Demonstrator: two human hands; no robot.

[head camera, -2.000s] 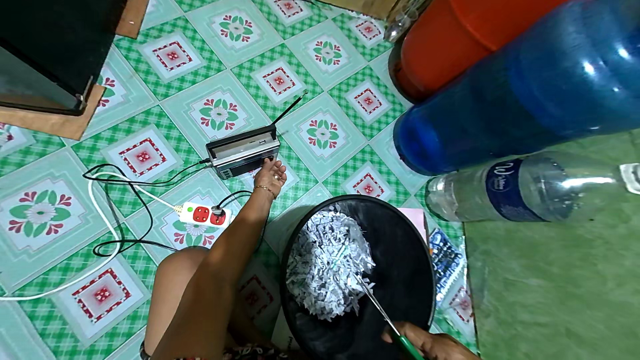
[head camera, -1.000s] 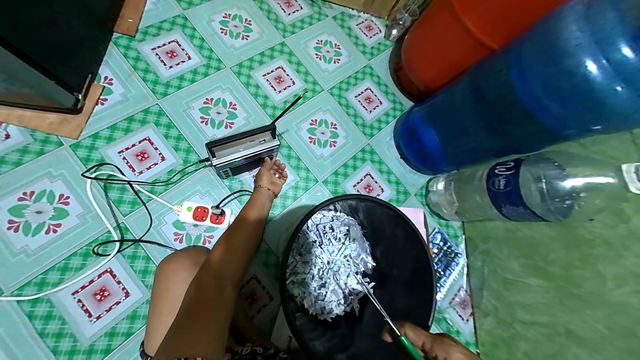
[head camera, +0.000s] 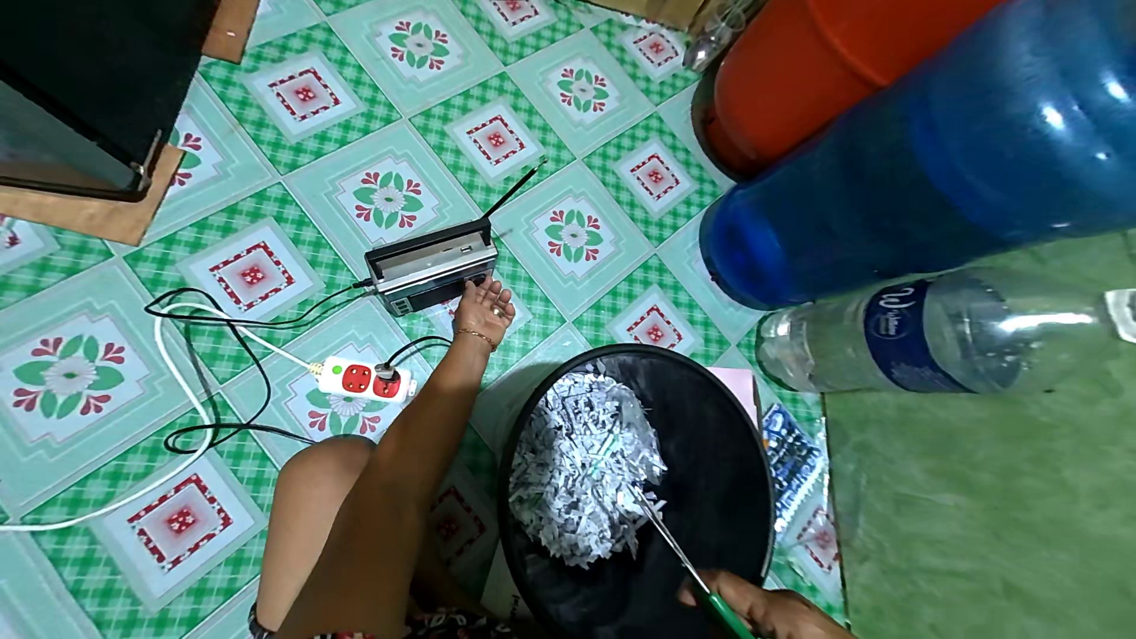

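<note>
My left hand (head camera: 485, 312) reaches to the front side of a portable radio (head camera: 435, 269) on the floor, palm up, fingertips at its lower right end; whether they grip anything is hidden. The radio has a handle and a raised antenna. My right hand (head camera: 754, 605) is closed around the green handle of a metal-shafted tool (head camera: 672, 539), perhaps scissors or tongs. The tool's tip touches shredded paper (head camera: 581, 466) heaped on the left side of a round black tray or basin (head camera: 710, 444). A red and white power strip (head camera: 364, 379) lies left of my left forearm.
Black and white cables (head camera: 191, 435) loop across the patterned floor covering (head camera: 71, 377) at left. A dark cabinet-like object (head camera: 98, 80) stands on cardboard at upper left. A red container (head camera: 816, 71), a large blue water container (head camera: 887, 169) and a clear plastic bottle (head camera: 976, 333) are at right.
</note>
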